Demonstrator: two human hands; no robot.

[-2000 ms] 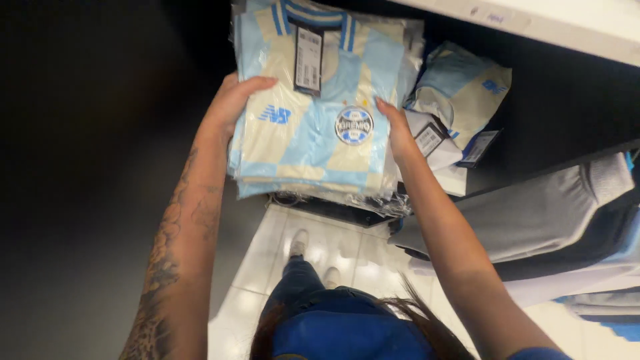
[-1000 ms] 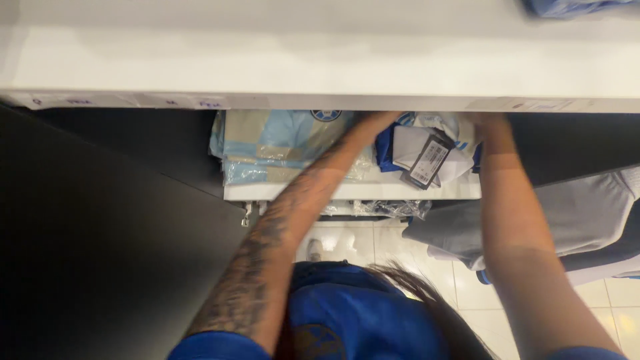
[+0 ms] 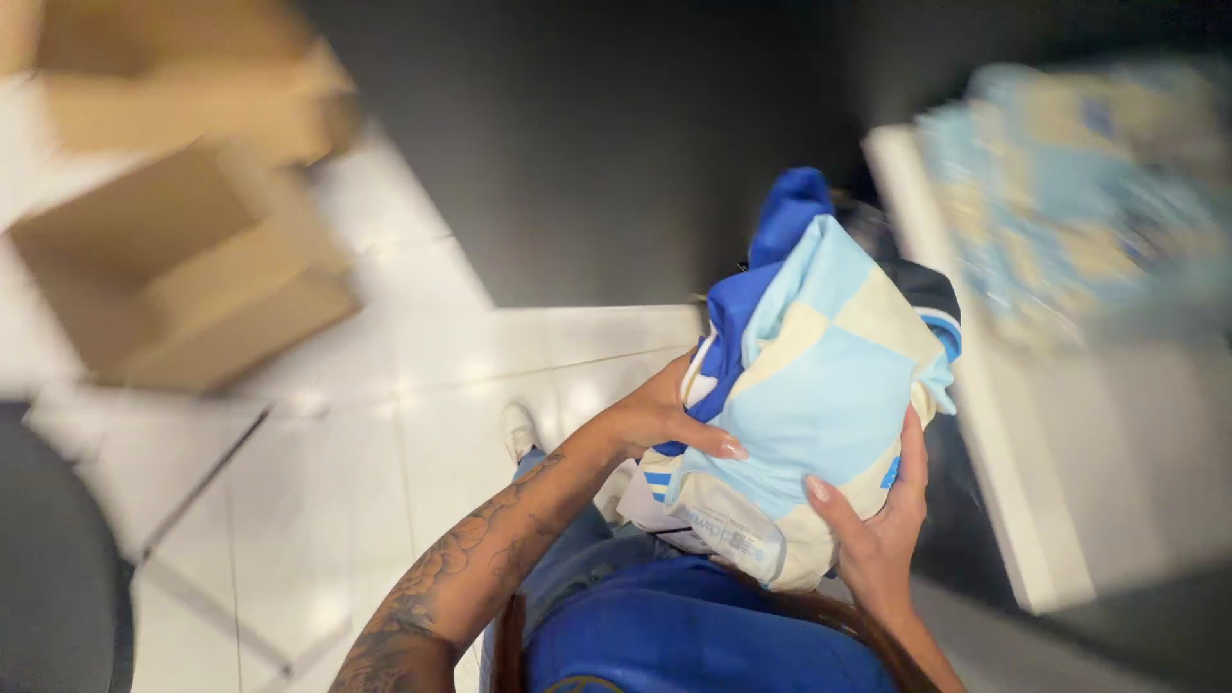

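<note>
A loosely folded light-blue and cream jersey (image 3: 818, 395) is held in front of my body, together with royal-blue fabric (image 3: 756, 289) on its left side. My left hand (image 3: 679, 414) grips the left edge, thumb on top and the other fingers hidden beneath. On the lower right, my right hand (image 3: 881, 520) clasps the bundle with its thumb over the cloth. A printed neck area shows at the bottom of the jersey. Dark cloth with a blue and white edge (image 3: 938, 313) sticks out at the upper right of the bundle.
To the right, a white shelf (image 3: 1001, 462) bears plastic-wrapped light-blue and cream jerseys (image 3: 1078, 202), blurred. Open cardboard boxes (image 3: 192, 269) stand on the white tiled floor (image 3: 327, 481) at the left. A dark panel (image 3: 597, 154) rises ahead, and a dark rounded object (image 3: 58, 558) sits at lower left.
The view has swung left, bringing the cardboard boxes into sight. My hands have come out from under the shelf and now hold the loose jersey bundle; the wrapped jerseys lie on the shelf at the right.
</note>
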